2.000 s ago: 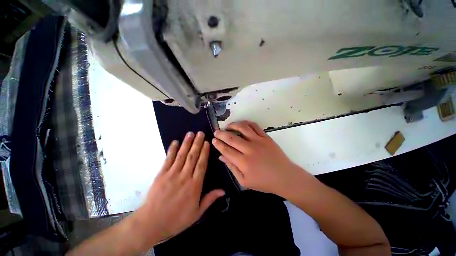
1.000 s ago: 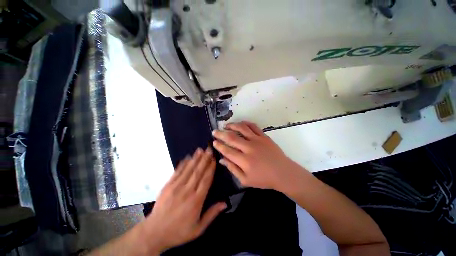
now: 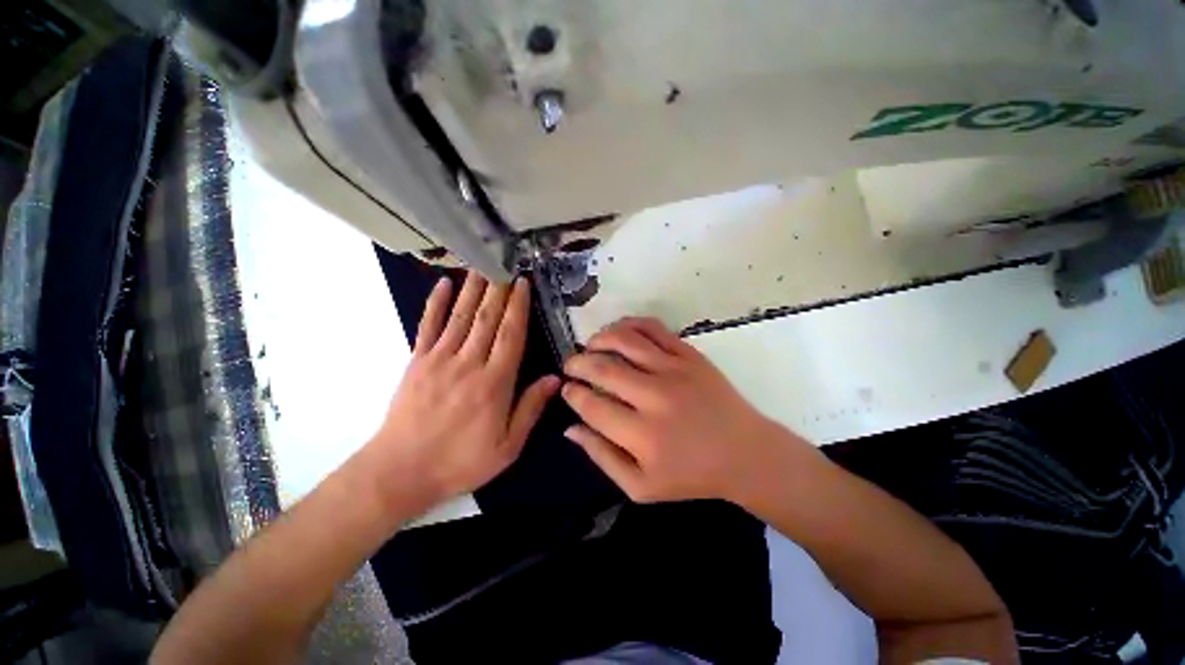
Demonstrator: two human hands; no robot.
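Note:
A dark cut piece (image 3: 526, 474) lies under the sewing machine's needle area and runs down toward the near table edge. My left hand (image 3: 461, 390) lies flat on it, fingers extended, fingertips close to the presser foot (image 3: 530, 260). The foot is partly hidden by the machine head. My right hand (image 3: 656, 409) has bent fingers, with its fingertips on the piece's right edge; whether it pinches the cloth is hidden. Black cloth (image 3: 676, 572) hangs below the table edge over the lap, with a pale line across it.
The cream machine head (image 3: 728, 91) with green lettering spans the top. A stack of dark strips (image 3: 78, 325) lies on plaid fabric (image 3: 182, 299) at the left. A small tan block (image 3: 1031, 361) lies at the right. A dark cloth bundle (image 3: 1053, 481) with pale threads is at the lower right.
My left hand has moved up the dark piece toward the presser foot. My right hand has stayed nearly in place. More black cloth with a pale line shows at the lap.

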